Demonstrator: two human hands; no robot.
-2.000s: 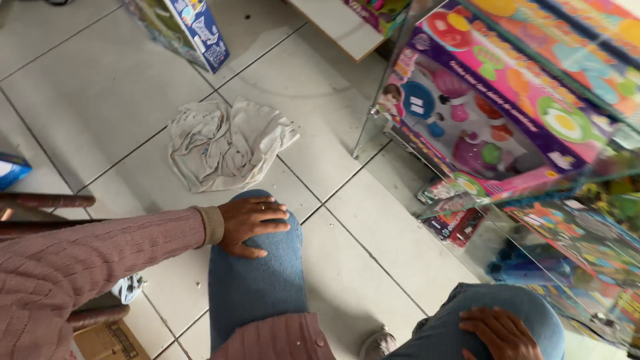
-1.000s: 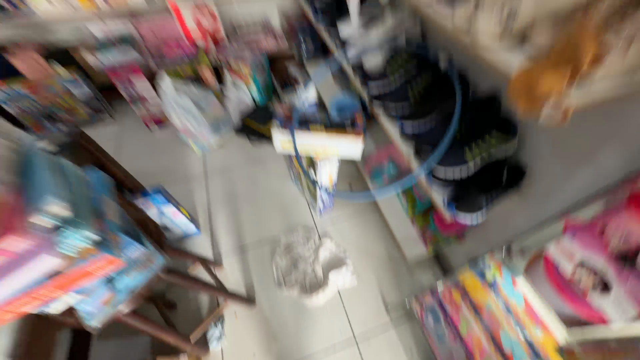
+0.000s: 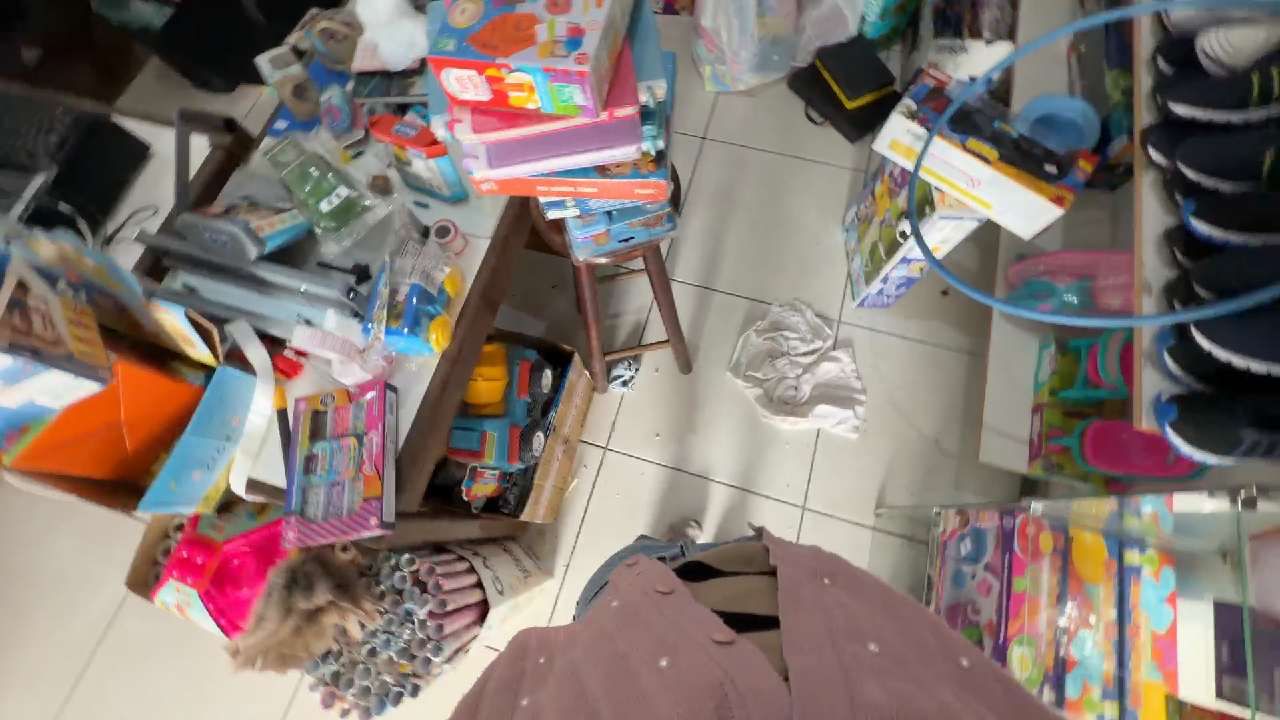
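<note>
Neither of my hands shows in the head view; only the front of my buttoned ribbed cardigan (image 3: pixel 690 640) is at the bottom. Ahead of it on the tiles lies a crumpled white cloth (image 3: pixel 800 370). A wooden stool (image 3: pixel 655 300) bears a stack of boxed toys (image 3: pixel 560 150). To its left, a cluttered table (image 3: pixel 490 260) holds bagged toys and a pink boxed set (image 3: pixel 343 465) at its near edge.
Under the table sits a cardboard box (image 3: pixel 565 440) with toy vehicles. Rolled tubes (image 3: pixel 400 620) stand at the lower left. Shoes (image 3: pixel 1225 250) line a shelf at right, behind a blue hoop (image 3: pixel 940 265). A glass display case (image 3: pixel 1200 510) holds boxes at lower right.
Two seconds ago my hands rested on my knees; now both are out of view. The view has swung left and up, bringing in the table and stool, and my cardigan front now appears upright.
</note>
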